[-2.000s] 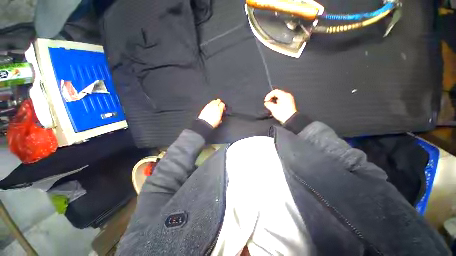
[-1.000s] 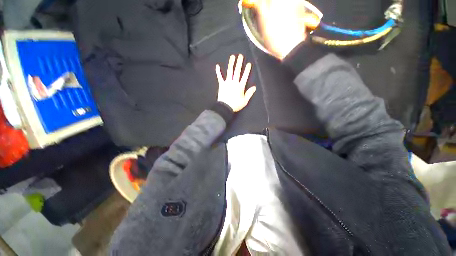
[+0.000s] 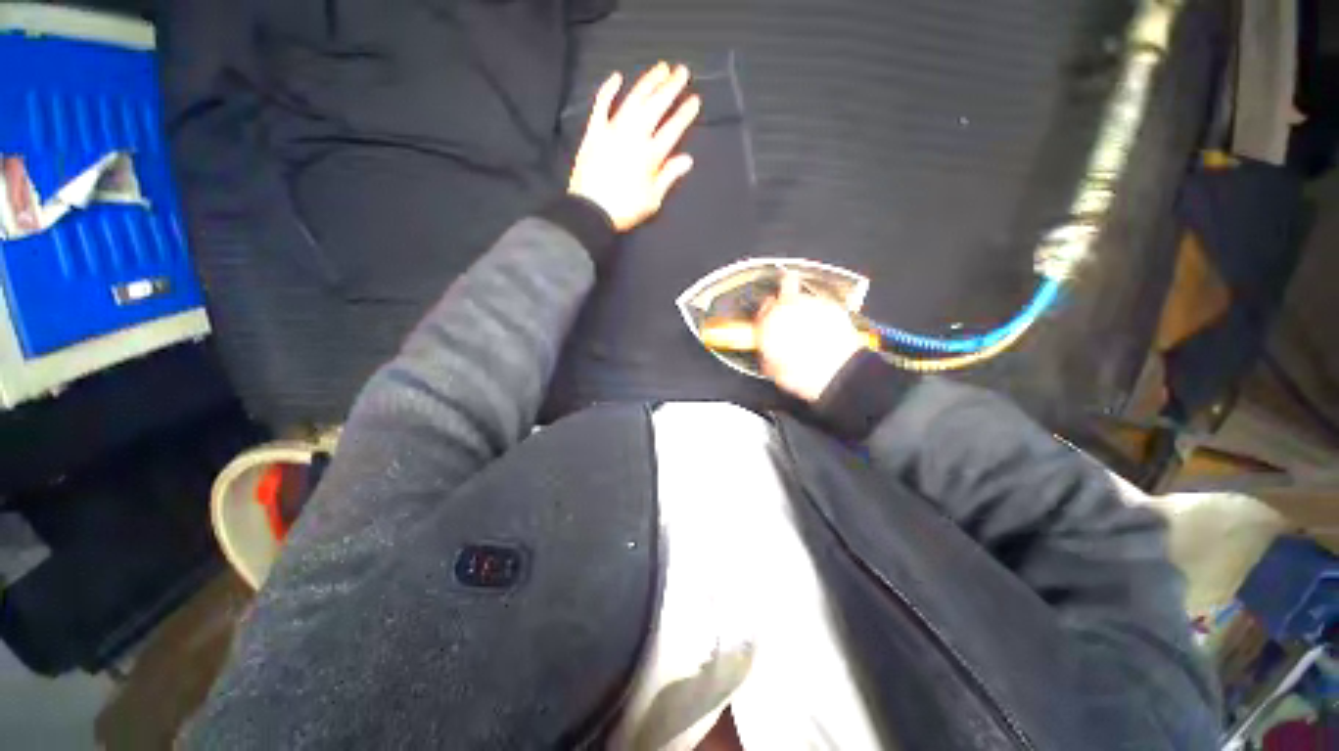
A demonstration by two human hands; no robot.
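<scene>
A black garment (image 3: 426,162) lies on the dark ribbed ironing table cover (image 3: 911,162), wrinkled at the left and flatter near the middle. My left hand (image 3: 632,151) rests on the garment with fingers spread, holding nothing. My right hand (image 3: 803,341) is closed on the orange-brown handle of the steam iron (image 3: 720,305). The iron sits near the table's front edge, at the garment's right side, its pointed tip to the left. My fingers and palm hide part of the handle. I cannot tell if the soleplate touches the cloth.
Blue and yellowish lines (image 3: 969,349) run from the iron to a wrapped pale hose (image 3: 1109,154) at right. A blue-fronted box (image 3: 96,191) stands left. A round bucket (image 3: 235,506) with red and black scraps is below the table at left. Cloth items (image 3: 1292,587) lie low at right.
My right hand has brought the iron from the table's far side down toward me, its hose trailing. My left hand has moved forward and left over the garment. The view has shifted.
</scene>
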